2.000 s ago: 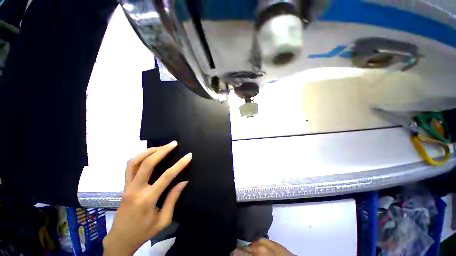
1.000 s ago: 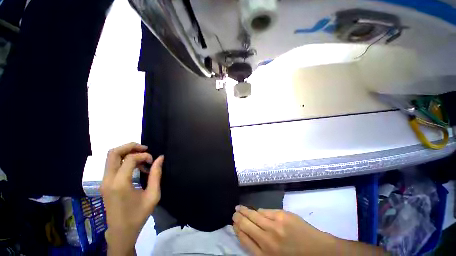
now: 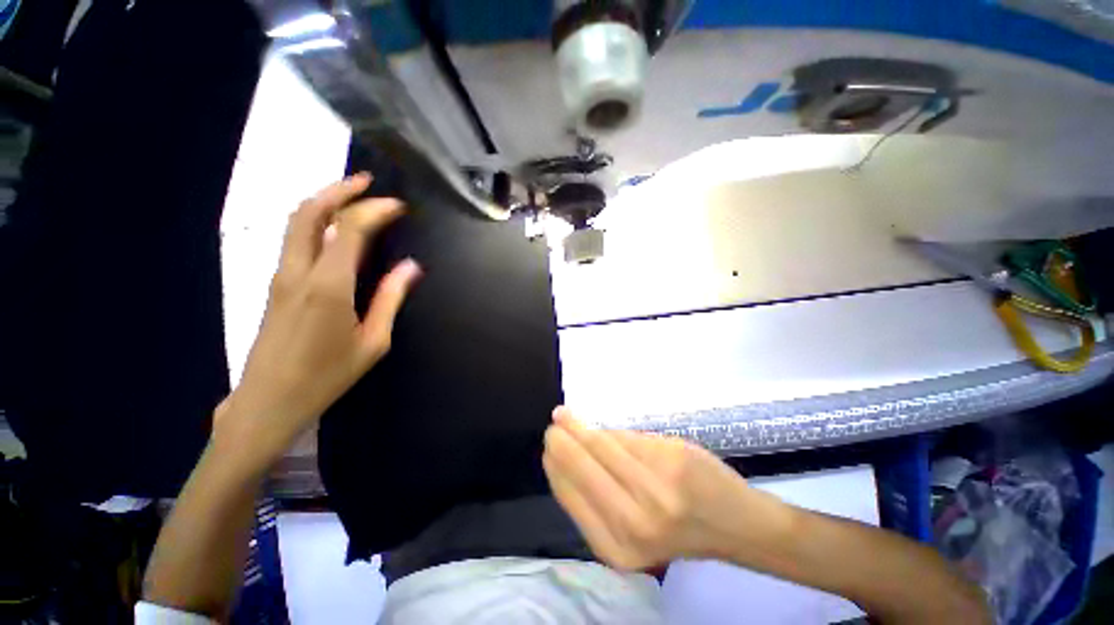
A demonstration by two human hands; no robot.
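A black cut panel (image 3: 470, 354) lies flat under the needle area and hangs over the table's front edge towards my lap. Its right edge lines up with the presser foot (image 3: 535, 225). My left hand (image 3: 324, 293) rests at the panel's left side, fingers spread and curved, fingertips on the cloth. My right hand (image 3: 629, 494) pinches the panel's right edge near the table's front edge, its fingertips in line with the needle. The white sewing machine head (image 3: 733, 134) with a blue stripe stands over the panel's far end.
Larger black panels (image 3: 122, 269) lie at the left. Scissors with yellow and green handles (image 3: 1038, 330) lie at the right. A small round guide (image 3: 583, 244) is just right of the needle. A blue basket (image 3: 910, 488) with clear bags is below the table. A silvery taped edge (image 3: 782, 421) runs along the front.
My left hand has moved forward along the panel, nearer the machine. My right hand came into fuller view and moved up the right edge. The panel has fed away from me under the head.
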